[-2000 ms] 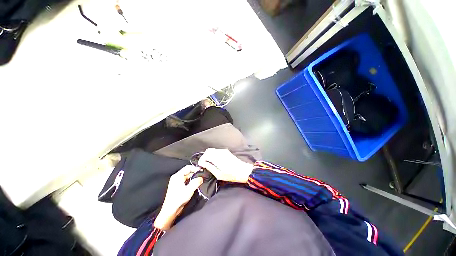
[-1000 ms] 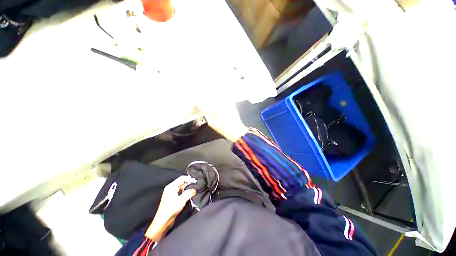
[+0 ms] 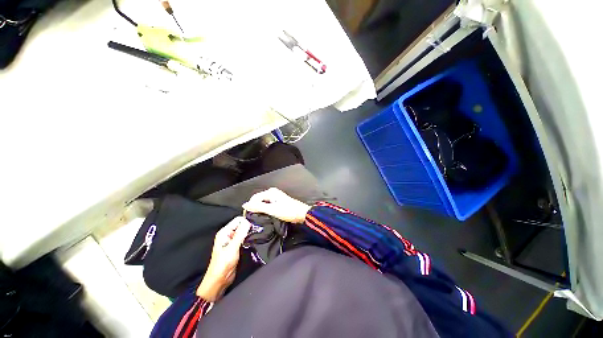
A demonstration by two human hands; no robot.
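Observation:
A black bag (image 3: 188, 247) lies on the dark-aproned lap, with a silver-white zipper line (image 3: 149, 243) curving at its left end. My left hand (image 3: 228, 247) pinches the bag's bunched cloth near a pale zipper edge. My right hand (image 3: 274, 204) is at the upper edge of the same cloth, its fingertips close together beside my left fingertips. Something small and thin shows between the right fingertips, too small to name. The dark lining (image 3: 268, 231) shows between and below the hands.
On the white table (image 3: 218, 119) lie a red-handled tool (image 3: 313, 61), a lime-green tool (image 3: 155, 41), a black stick (image 3: 137, 53) and an orange-handled awl (image 3: 170, 13). A blue crate (image 3: 406, 162) with black pieces stands on the floor at right. Loose cord (image 3: 299, 129) hangs at the table edge.
My right hand has come back from the table edge to the bag on the lap. My left hand stays on the cloth. The view has shifted, and the red-orange object is out of view.

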